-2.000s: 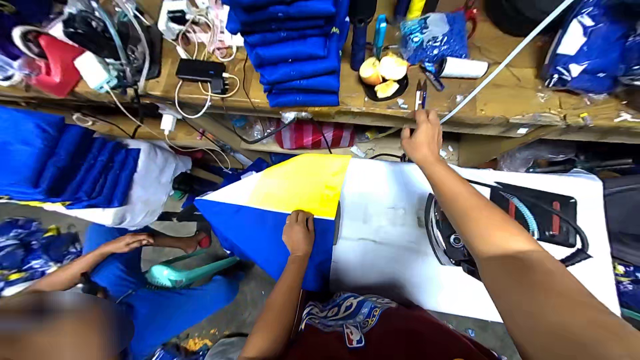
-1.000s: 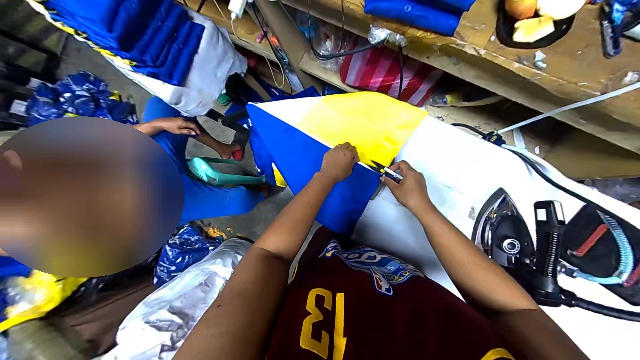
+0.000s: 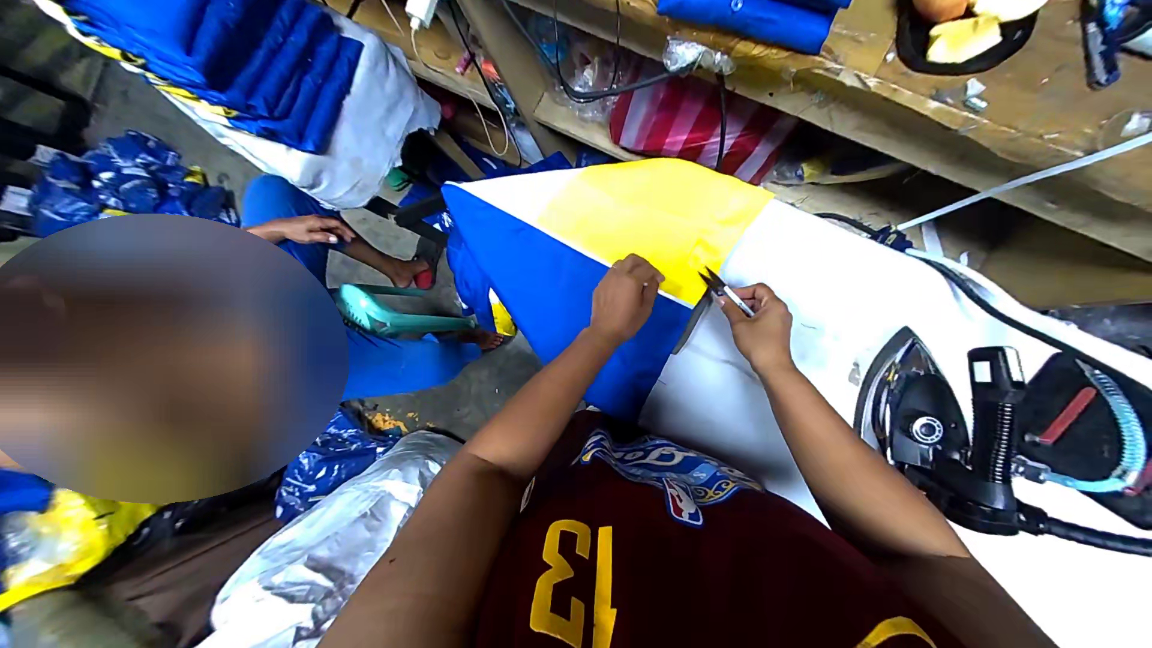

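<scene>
A blue, yellow and white fabric piece (image 3: 549, 279) lies over the narrow end of a white-covered ironing board (image 3: 801, 270). My left hand (image 3: 625, 297) rests on it near the seam between blue and yellow, fingers curled down; whether it pinches the cloth I cannot tell. Between the fingers of my right hand (image 3: 760, 326) is a pair of small thread snips (image 3: 725, 292), their dark points over the yellow corner at the fabric's right edge. A grey edge shows beneath that corner. Farther right on the board stands a steam iron (image 3: 918, 423) with its black handle.
A seated person (image 3: 387, 360) is close at the left, beside stacked blue garments (image 3: 234, 63) on a white cloth. A wooden shelf (image 3: 855, 90) with cables runs along the far side. The iron's cord (image 3: 1089, 538) trails right. A silvery plastic bag (image 3: 333, 540) lies lower left.
My right hand has come from the wooden shelf to the fabric's right edge, where it holds the snips. My left hand stays on the fabric. The view has shifted and moved nearer.
</scene>
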